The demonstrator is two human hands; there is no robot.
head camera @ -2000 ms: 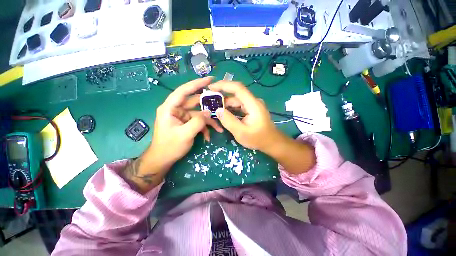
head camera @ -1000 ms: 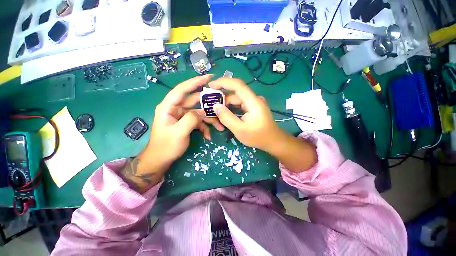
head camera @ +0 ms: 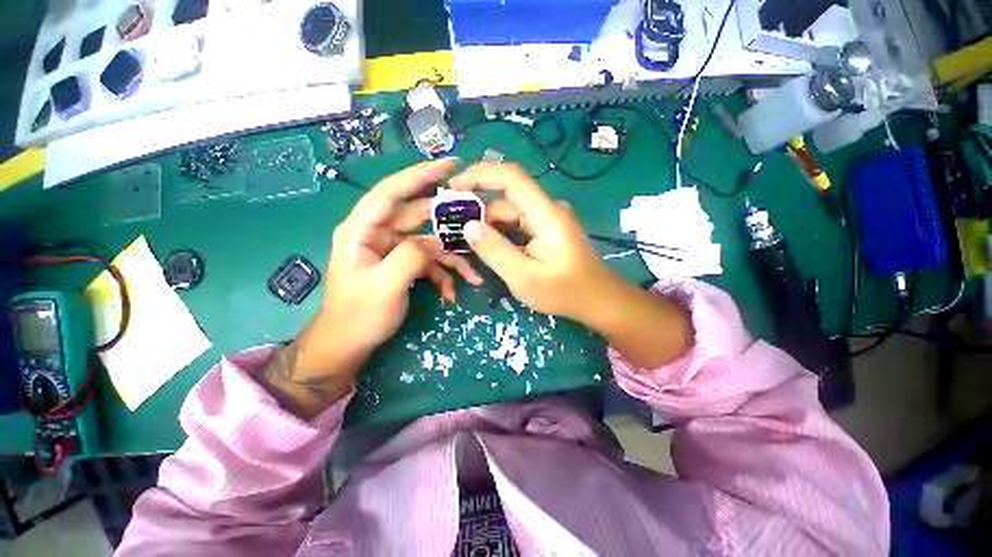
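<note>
A smartwatch body (head camera: pixel 458 224) with a white or silver rim is held upright between my two hands above the green mat. Its dark screen is lit with small green and light marks. My left hand (head camera: pixel 375 256) grips it from the left side, fingers curled round its edge. My right hand (head camera: pixel 535 252) holds it from the right, with the thumb on the lower right of the screen. The back of the watch is hidden.
White scraps (head camera: pixel 506 343) lie before me. Two small black parts (head camera: pixel 294 280) and a multimeter (head camera: pixel 41 354) beside yellow paper (head camera: pixel 147 321) are at left. Tweezers lie on white paper (head camera: pixel 671 231); a black cylindrical tool (head camera: pixel 785 285) is at right. A watch tray (head camera: pixel 250 82) is upper left.
The lit screen content has changed from dark icons to text-like lines, then to green marks. My right thumb has moved from the screen's lower edge onto its lower right. Both hands keep hold of the watch.
</note>
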